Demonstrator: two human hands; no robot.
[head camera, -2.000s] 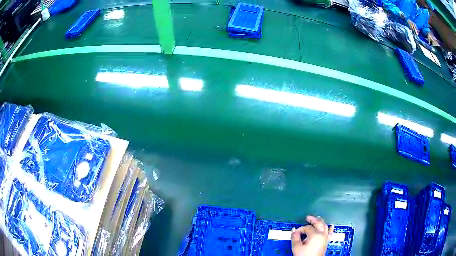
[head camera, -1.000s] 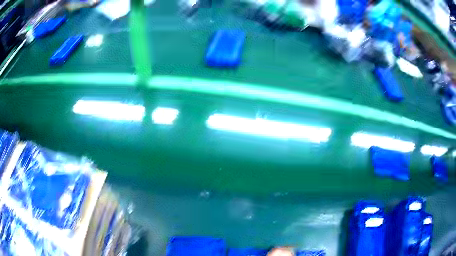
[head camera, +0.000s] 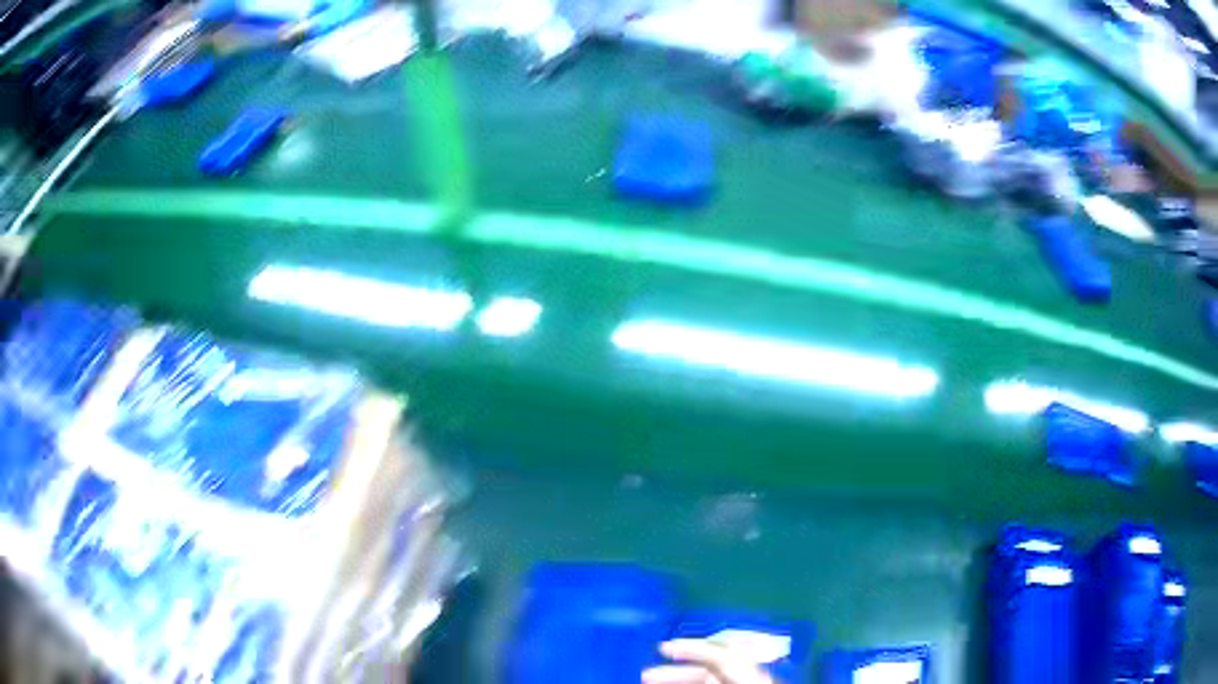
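Note:
A blue plastic housing (head camera: 594, 621) lies at the bottom centre. Beside it on the right is another blue housing (head camera: 799, 639) with a white label (head camera: 757, 644). A further blue piece with a white label (head camera: 888, 668) shows at the bottom edge, apart from it. My right hand (head camera: 711, 663), bare and blurred, is cut off by the bottom edge. Its fingers point left, just below the label and over the middle housing. Whether it grips anything cannot be told. My left hand is not in view.
Film-wrapped blue housings on layered cardboard sheets (head camera: 367, 461) stand at left. Upright narrow stacks of blue housings (head camera: 1035, 615) stand at right. More housings (head camera: 665, 158) lie beyond the light-green line. A green post (head camera: 438, 134) rises at the back. A blue-sleeved person (head camera: 1062, 114) is at far right.
My right hand has moved left. A gap now shows between the labelled blue pieces in front. The view has shifted and blurred, with more of the far side showing than in the first frame.

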